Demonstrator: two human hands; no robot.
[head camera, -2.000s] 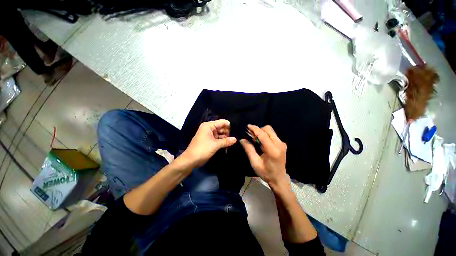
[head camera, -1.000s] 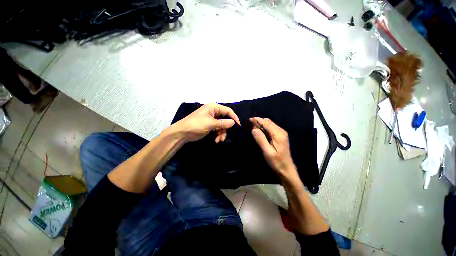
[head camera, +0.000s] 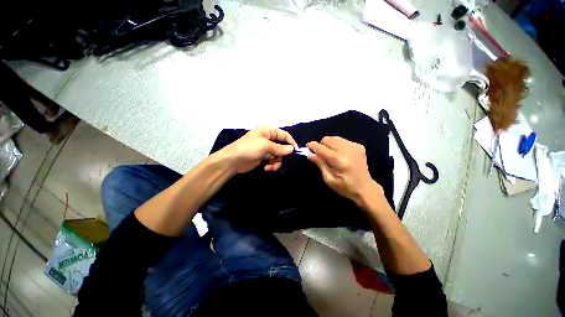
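Observation:
A black garment (head camera: 347, 198) lies over the table's near edge and partly on my lap. A black hanger (head camera: 412, 167) is at its right end, with the hook pointing right. My left hand (head camera: 266, 150) is above the cloth, its fingertips pinched at a small whitish piece (head camera: 303, 151). My right hand (head camera: 339, 162) grips the other side of this piece with closed fingertips. The piece looks like a small tag or label, but glare hides its detail. I cannot make out any snips in my right hand.
Black garments on hangers (head camera: 142, 28) are heaped at the table's far left. On the right are plastic bags (head camera: 440, 59), a brown furry piece (head camera: 505, 93), papers and a blue item (head camera: 526, 143). A green-and-white box (head camera: 71, 260) stands on the floor at left.
My hands have come together over the garment, and a whitish piece now shows between their fingertips. Earlier they were apart. The garment and hanger have shifted left in view since the first frame.

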